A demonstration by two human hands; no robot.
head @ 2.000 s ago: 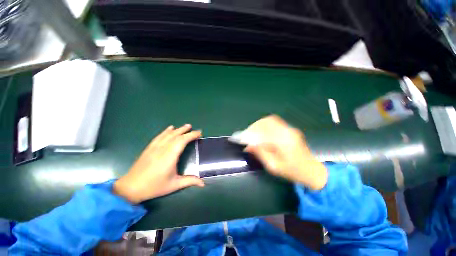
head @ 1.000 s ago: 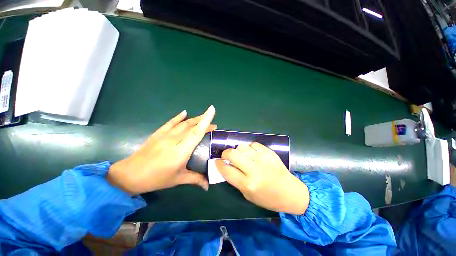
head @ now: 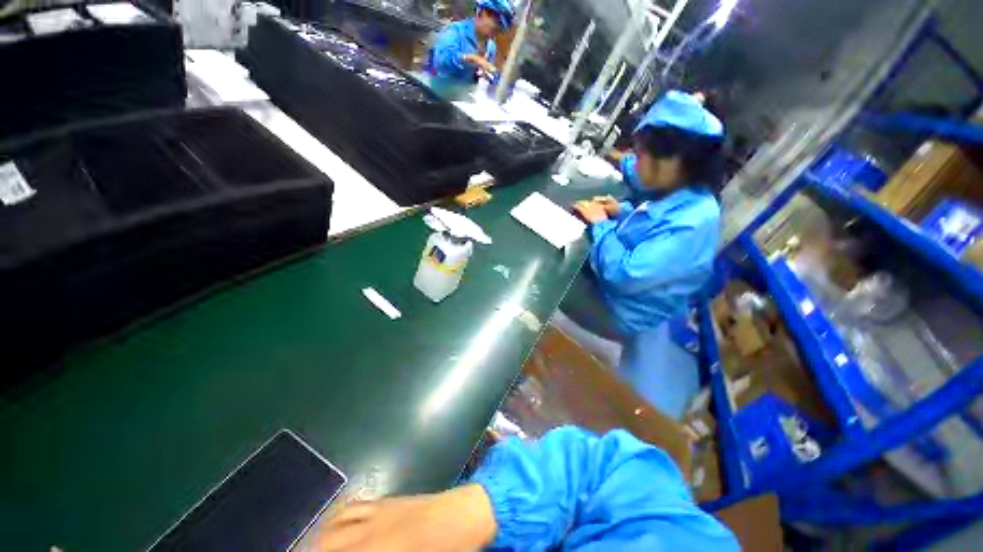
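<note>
A phone or display unit [head: 253,496] lies on the green bench mat at the bottom left, glossy black with a thin light edge, cut off by the picture's lower edge. My right hand [head: 410,523] is at the bottom, beside the phone's near right corner. Its fingers are cut off by the edge, so I cannot tell whether it holds anything. My left hand is out of the picture. No wipe shows at my hand.
A bottle [head: 442,265] with a white wipe on top stands on the mat [head: 216,356]; a small white strip [head: 382,303] lies near it. Beyond are a white stack [head: 548,220], black trays [head: 162,194], a seated person [head: 663,237], another person, and blue shelves [head: 830,453].
The view has swung right and up, bringing people and shelves into the picture. My left hand and the large white stack have left it. My right hand has moved off the phone's screen.
</note>
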